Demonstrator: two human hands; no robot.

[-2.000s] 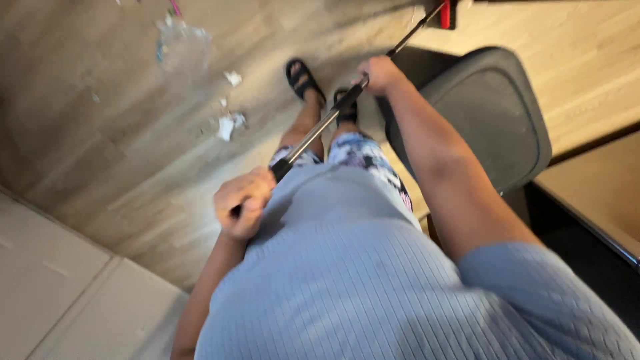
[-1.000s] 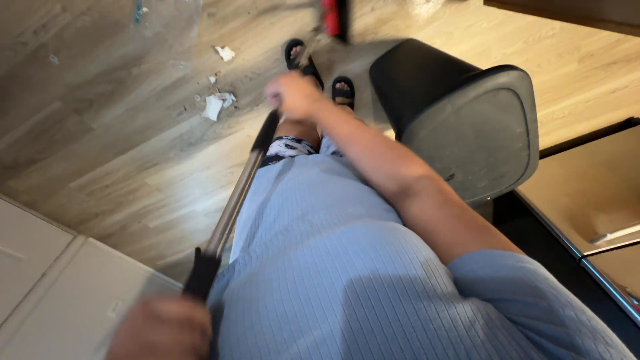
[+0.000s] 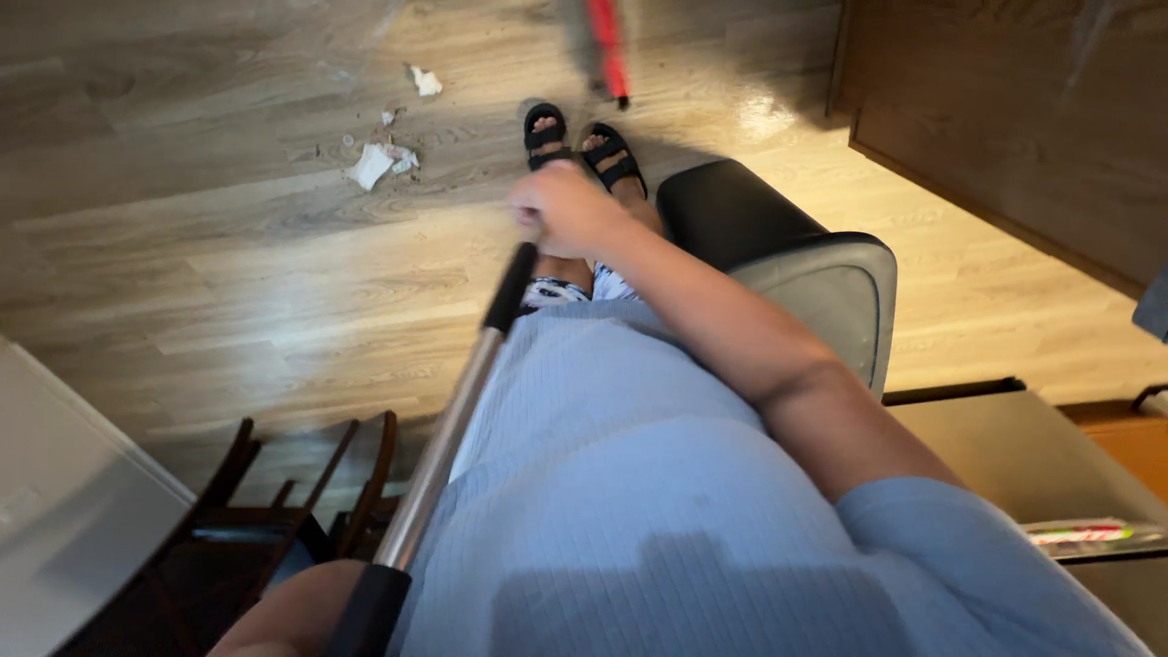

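A pole with a metal shaft (image 3: 447,447) and black grips slants across the left side of my body. My right hand (image 3: 566,212) is closed around it near the upper grip, in front of my shins. At the lower left edge, my left hand (image 3: 297,607), partly cut off, wraps the pole beside the lower black grip (image 3: 370,610). A blurred red bar (image 3: 608,50) shows at the top, beyond my sandals; its link to the pole is hidden. Crumpled white scraps (image 3: 372,166) with small crumbs lie on the wood-look floor, and another white scrap (image 3: 425,80) lies above them.
A black and grey chair (image 3: 812,283) stands close on my right. Dark wooden chairs (image 3: 301,511) are at the lower left beside a pale panel (image 3: 73,474). Brown wooden furniture (image 3: 1004,119) fills the upper right. A tan surface (image 3: 1022,456) holds a wrapped packet (image 3: 1081,534).
The red bar has gone from the upper right to the top middle. My left hand has moved down and left relative to my body, and the pole stands steeper. The view has shifted.
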